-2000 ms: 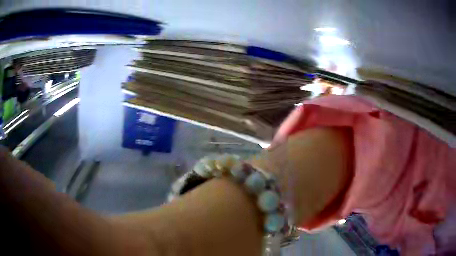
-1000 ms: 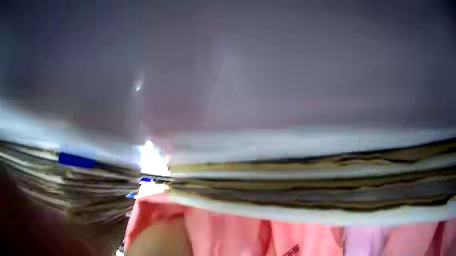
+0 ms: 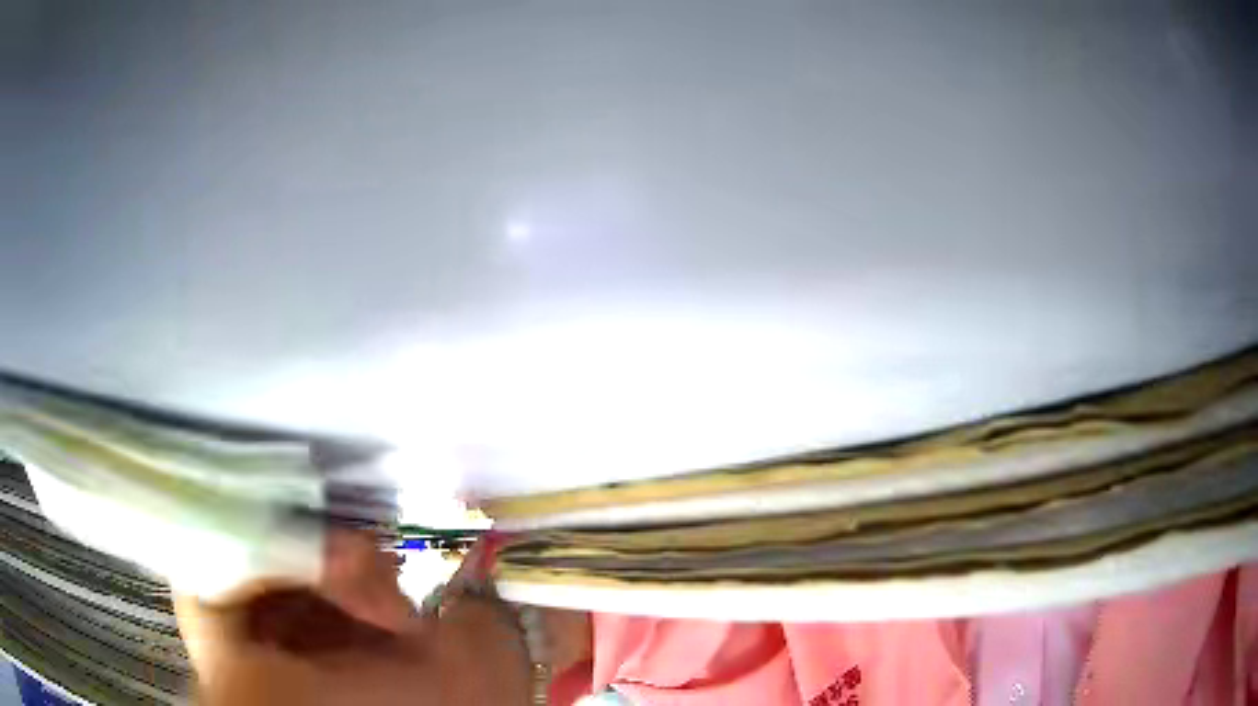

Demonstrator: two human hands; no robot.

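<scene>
A large pale, smooth board surface [image 3: 621,179] fills the upper part of the view. Under it runs a layered edge of brown and white boards [image 3: 883,510], from the centre to the right edge. A bare hand [image 3: 331,621] shows at the lower left, blurred and cut off by the bottom edge. It seems to be my left hand, but the side is not certain. It lies close below a pale, blurred edge [image 3: 248,510]; whether it grips this cannot be told. A beaded bracelet shows at its wrist. My right hand is not in view.
More stacked dark-edged boards [image 3: 83,593] stand at the far lower left, with a bit of blue beside them. Pink clothing [image 3: 883,648] with small dark marks shows along the bottom right. A bright glare lies between the two layered edges.
The hand has come into view at the lower left. The pale surface is brighter, and the layered edge on the right now slopes more steeply upward to the right.
</scene>
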